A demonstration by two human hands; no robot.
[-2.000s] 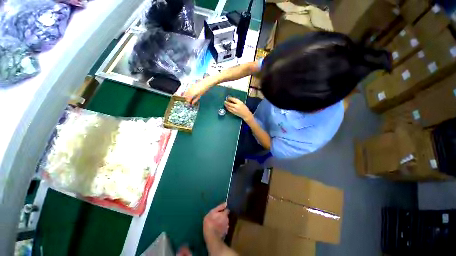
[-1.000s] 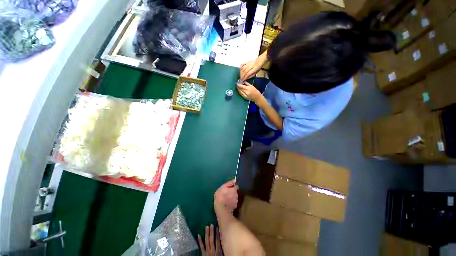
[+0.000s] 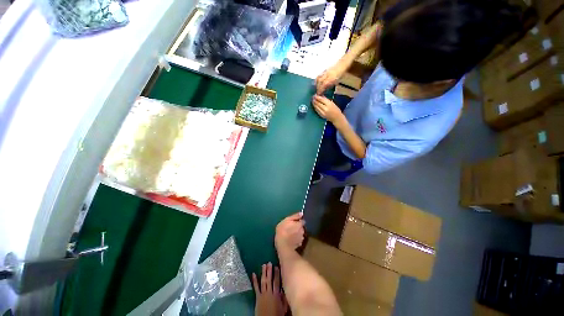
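Observation:
My right hand (image 3: 289,233) is curled into a loose fist at the edge of the green work surface (image 3: 266,179). No part shows in it, and I cannot tell if it grips the edge. My left hand (image 3: 269,289) lies beside my right forearm at the bottom, fingers spread, palm down and empty. A clear bag of small grey metal parts (image 3: 226,271) lies just left of my left hand, not touched by it.
A seated worker (image 3: 408,123) holds a small part at the belt edge. A small round metal part (image 3: 302,109) and a parts tray (image 3: 256,108) stand nearby. A bag of cream-white parts (image 3: 173,151) lies on a red sheet. Cartons (image 3: 389,237) stand on the floor.
The view has shifted, and the bag of grey parts and my left hand show more fully. The worker's hand has left the parts tray and joined the other hand. My right hand stays at the edge.

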